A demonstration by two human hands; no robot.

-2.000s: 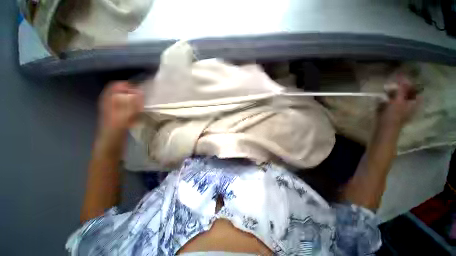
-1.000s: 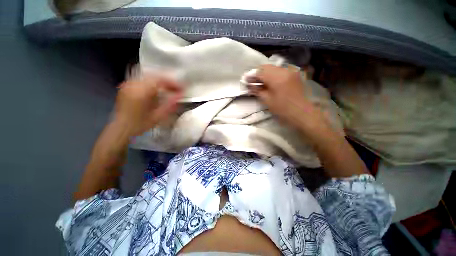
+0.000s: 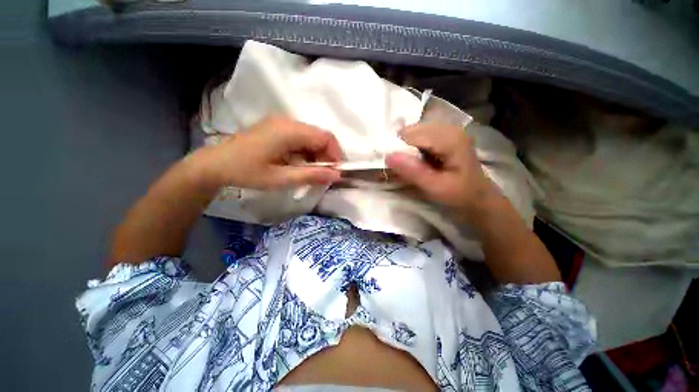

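Note:
Cream cloth [image 3: 329, 96] lies heaped over the lap, just below the table edge. My left hand [image 3: 287, 157] pinches a narrow folded edge of it between thumb and fingers. My right hand [image 3: 437, 161] holds the same folded edge [image 3: 360, 164] a short way to the right, thumb on top, fingers curled. The edge runs level between both hands. A fine thread end hangs near my right thumb. Whether my curled right fingers hide a tool, I cannot tell.
The white table [image 3: 536, 27] with its grey ridged edge [image 3: 368, 34] crosses the top. A duller beige cloth pile [image 3: 613, 184] lies at the right below the table. A grey wall [image 3: 69, 168] is on the left. Dark red items [image 3: 648, 354] show at the lower right.
Two seconds ago the hands were wide apart with a strip stretched between them. They came together over the lap and now both pinch the folded edge. The table edge sits higher in view.

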